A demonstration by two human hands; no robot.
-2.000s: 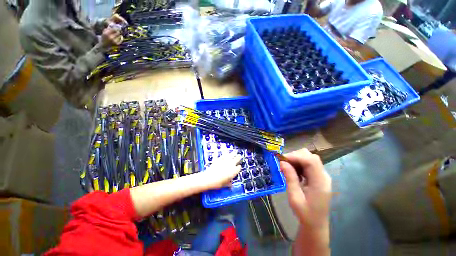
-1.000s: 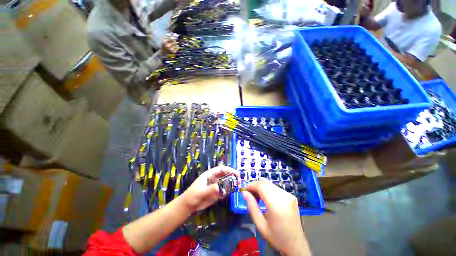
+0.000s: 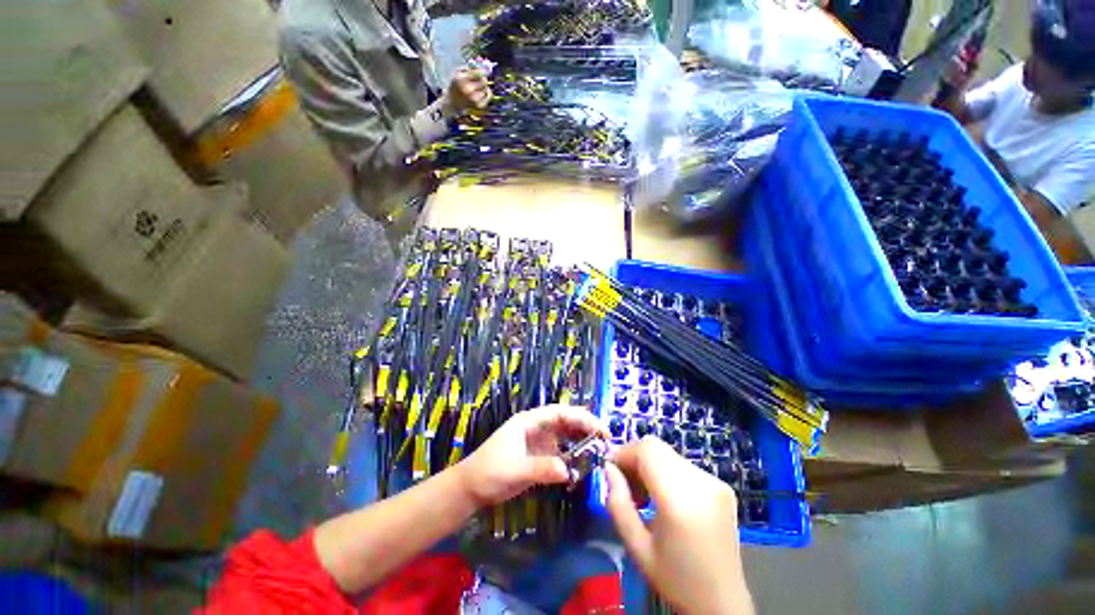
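Note:
My left hand [image 3: 531, 459] holds a small silver-and-dark module [image 3: 585, 454] between thumb and fingers, over the near left edge of the blue parts tray [image 3: 787, 519]. My right hand [image 3: 672, 511] is close against the module's right side, with thumb and fingers pinched together. Something thin seems to be between them, but it is too small and blurred to name. Modules stand in rows in the tray. A bundle of black cables with yellow ends [image 3: 696, 348] lies diagonally across it. Dense rows of black-and-yellow cables [image 3: 462, 348] lie left of the tray.
Stacked blue totes [image 3: 883, 315] stand right of the tray, the top one holding dark parts. A side tote [image 3: 1057, 415] is at the far right. A clear plastic bag [image 3: 708, 144] and more cables [image 3: 528, 138] lie beyond. Cartons [image 3: 156, 445] are at left. Other people stand across the table.
From two seconds ago, my left hand has left the tray with a module and my right hand has come in from the cable bundle's end to meet it. The view has shifted left.

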